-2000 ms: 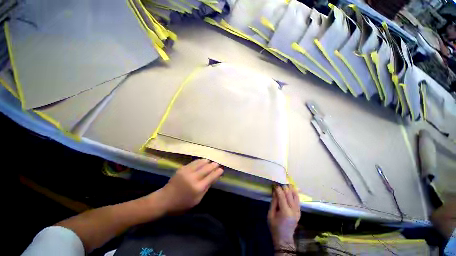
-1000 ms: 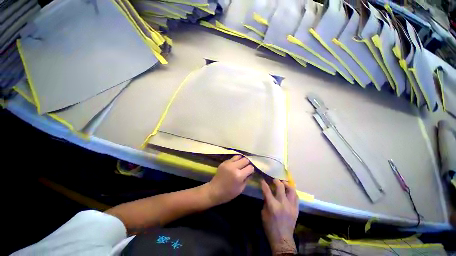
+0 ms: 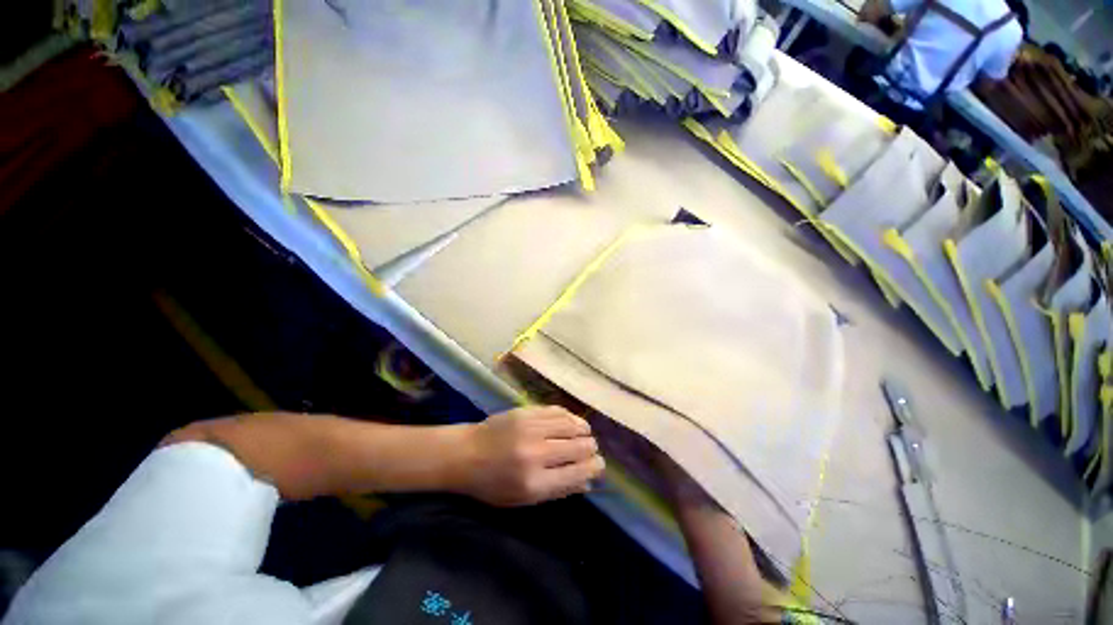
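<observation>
The panel piece [image 3: 708, 330] lies on the table, light grey-beige with yellow down both sides, small dark tabs at its far corners and a dark line above its near edge. Its near edge is lifted. My left hand [image 3: 537, 457] is at the table's front edge, just before the panel's near edge, with fingers curled; I cannot tell if it holds anything. My right hand [image 3: 720, 549] reaches in at the panel's near right edge; its fingers are hidden under the panel.
Waiting panels [image 3: 427, 98] with yellow edges lie at the upper left. A row of folded panels [image 3: 976, 256] stands along the far right edge. A metal flat bar [image 3: 922, 525] lies right of the panel. A person [image 3: 952, 49] is beyond the table.
The view has swung to the right and tilted, so the panel sits further right. My right hand has gone from the near right corner to under the panel. My left hand has come off the edge.
</observation>
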